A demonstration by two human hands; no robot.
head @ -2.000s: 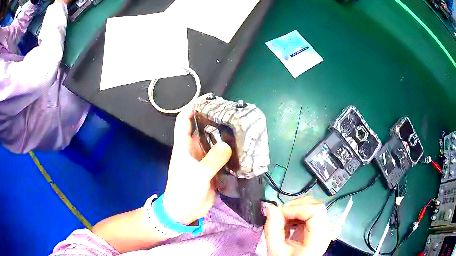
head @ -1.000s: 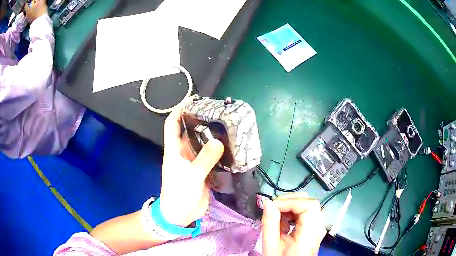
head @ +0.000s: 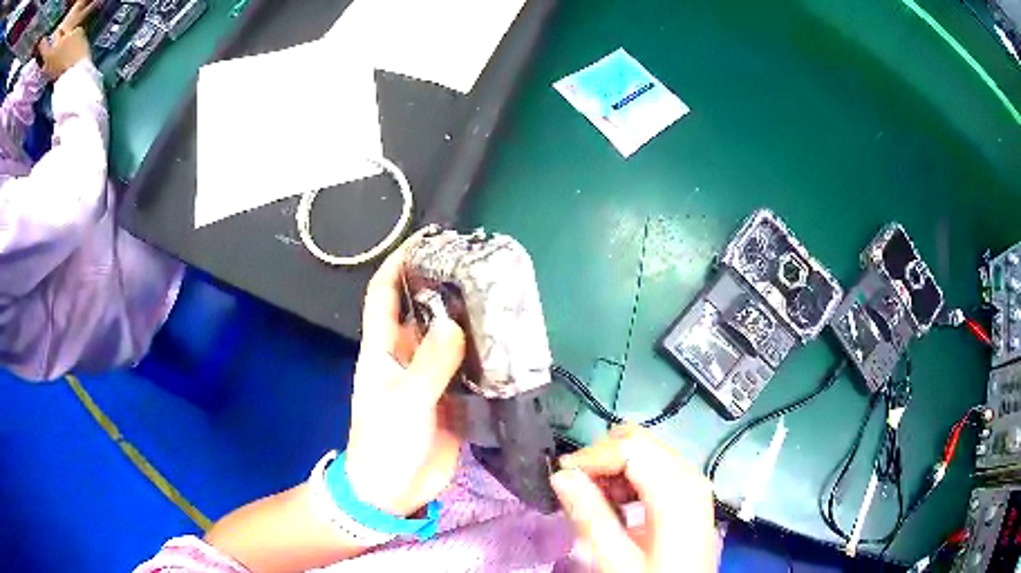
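My left hand [head: 409,392] grips an opened camera unit [head: 493,308], its thumb inside the camouflage-rimmed half. The grey-black control half hangs below it, toward my right hand. My right hand [head: 644,498] is at the lower edge of that half, thumb and fingers pinched together; whether something small is between them I cannot tell. A black cable [head: 588,394] runs behind the held unit toward the opened camera unit [head: 733,341] lying on the green mat.
A second opened unit [head: 890,302] lies further right, beside bench power supplies [head: 1002,414] with clip leads. A white-blue card [head: 624,101] lies on the mat. The black tray [head: 263,269] holds paper sheets [head: 286,129] and a tape roll [head: 308,229]. Another person's sleeve [head: 67,213] is at left.
The held unit and both hands have shifted left in view, and the unit has turned slightly. The bench things have also shifted left. The other person's hand has moved up and left.
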